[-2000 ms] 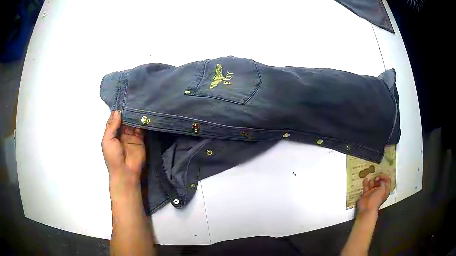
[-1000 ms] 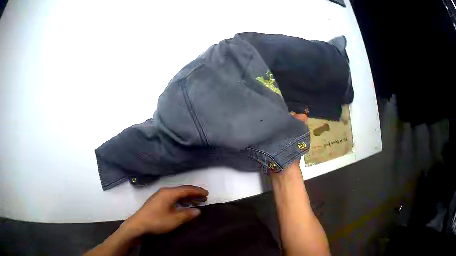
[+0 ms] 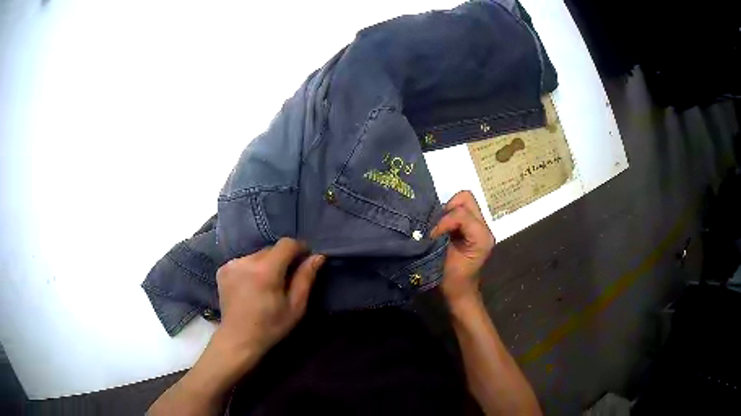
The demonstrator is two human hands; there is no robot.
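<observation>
A faded grey-blue denim garment (image 3: 268, 162) lies bunched across the white table, its near part at the front edge by my body. A chest pocket (image 3: 382, 175) with a yellow bird-like motif faces up. My left hand (image 3: 272, 284) pinches the denim's near edge between thumb and fingers. My right hand (image 3: 465, 244) pinches the denim beside a pale snap (image 3: 418, 235) at the pocket's corner. A cuff (image 3: 422, 272) with a gold snap lies just below it. The fingertips of both hands are partly hidden by cloth.
The white table (image 3: 106, 122) ends at a slanting right edge. A tan printed card (image 3: 524, 171) with a dark oval lies right of the denim, partly under it. Beyond the table is a grey floor (image 3: 585, 276) with a yellow line, and dark shapes stand at the right.
My left hand has moved from the table's front edge onto the denim and grips it. My right hand has come out of the cuff and pinches near the pocket, which now faces up.
</observation>
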